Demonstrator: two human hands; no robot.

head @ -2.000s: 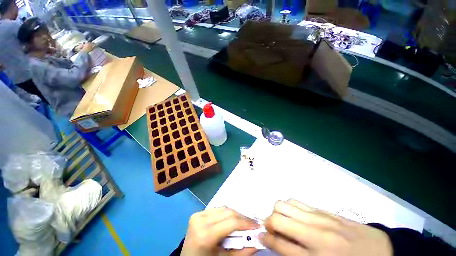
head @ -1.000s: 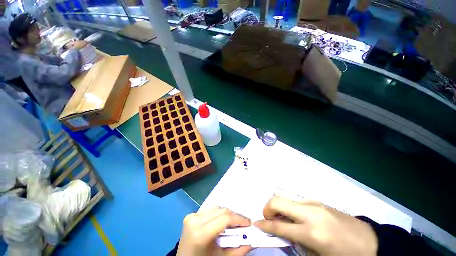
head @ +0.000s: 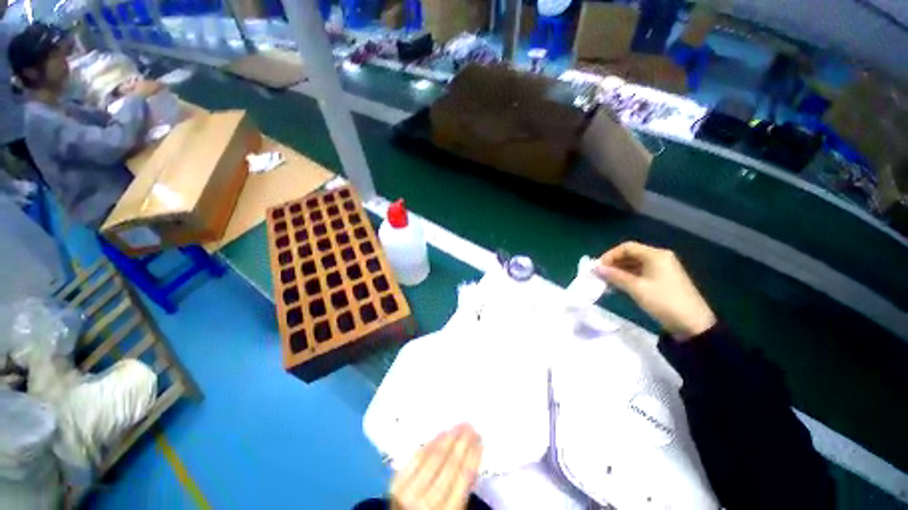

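A large white plastic housing (head: pixel 468 383) with rounded corners lies in front of me. Beside it, across a dark seam, is a second white part (head: pixel 622 428) with small dark printing. My left hand (head: pixel 438 473) lies on the near edge of the housing, fingers extended and together; its thumb is hidden, so its grip is unclear. My right hand (head: pixel 652 284) is raised over the far right side and pinches a small white piece (head: pixel 587 284) between thumb and fingers. The piece is overexposed and its exact shape is unclear.
A brown compartment tray (head: pixel 339 274) and a red-capped squeeze bottle (head: pixel 403 244) stand left. A small round-topped dispenser (head: pixel 521 267) is at the far corner. A post (head: pixel 329 100) rises by the dark green conveyor (head: pixel 458 214). A person (head: pixel 75 139) works beside a carton (head: pixel 184 184).
The large white parts now show across the work area. My right hand has left my left hand, moved up and away, and holds a small white piece. The camera view has shifted.
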